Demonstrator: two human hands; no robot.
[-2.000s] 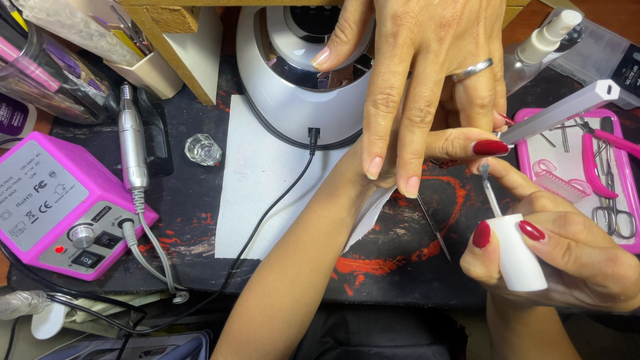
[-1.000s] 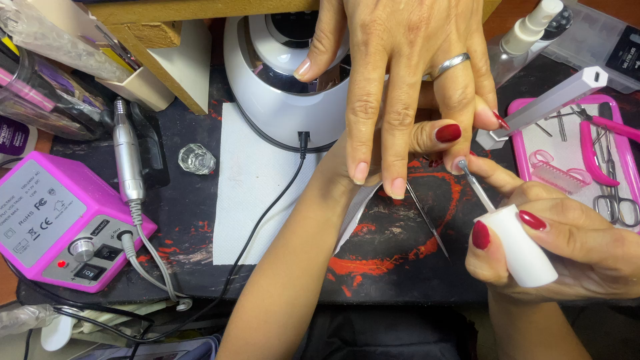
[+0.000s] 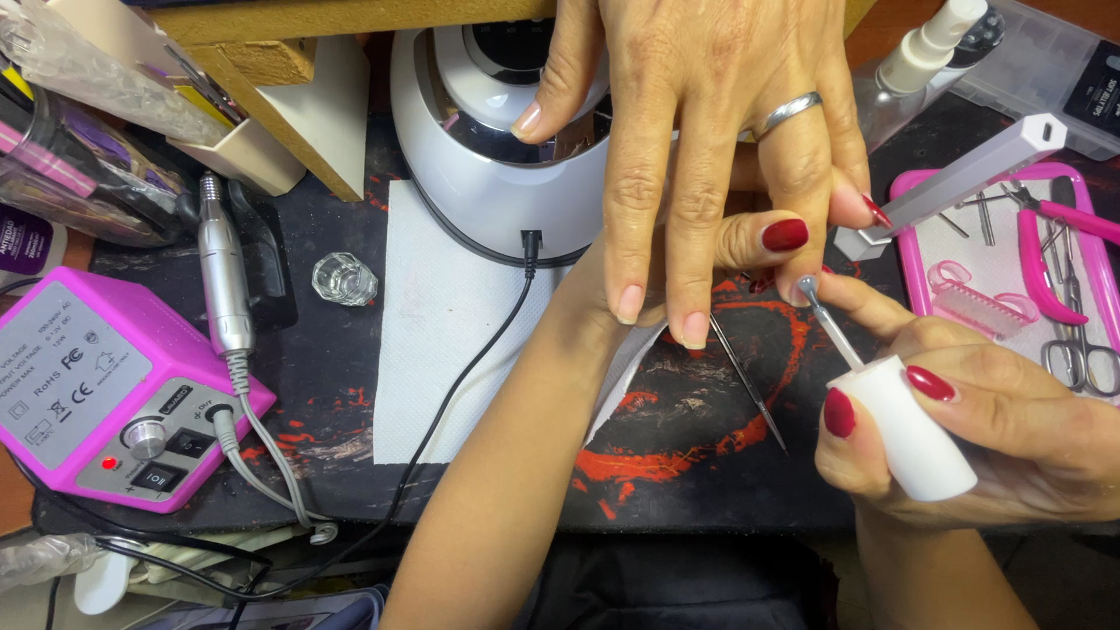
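Note:
My right hand [image 3: 989, 420], with red nails, holds a white nail polish brush cap [image 3: 914, 437]. Its brush tip, coated in pale polish, touches the ring finger's nail of another person's hand [image 3: 717, 114], which wears a silver ring [image 3: 790, 112] and points toward me. My left hand [image 3: 757, 236] lies mostly hidden under that hand; its thumb presses on the ring finger near the nail. A thin metal manicure tool [image 3: 748, 381] rests on the dark mat beneath. A white nail lamp [image 3: 499, 201] stands behind the hands.
On the left are a pink nail drill unit [image 3: 131, 394], its handpiece [image 3: 225, 280] and a small glass cup [image 3: 345, 280]. A paper towel [image 3: 420, 350] lies under a black cable. At right, a pink tray [image 3: 906, 280] holds scissors and nippers, beside a spray bottle [image 3: 919, 61].
The brush has come from above my right hand's fingertips onto the other person's ring fingernail. My left thumb has moved onto that finger. The view has shifted slightly.

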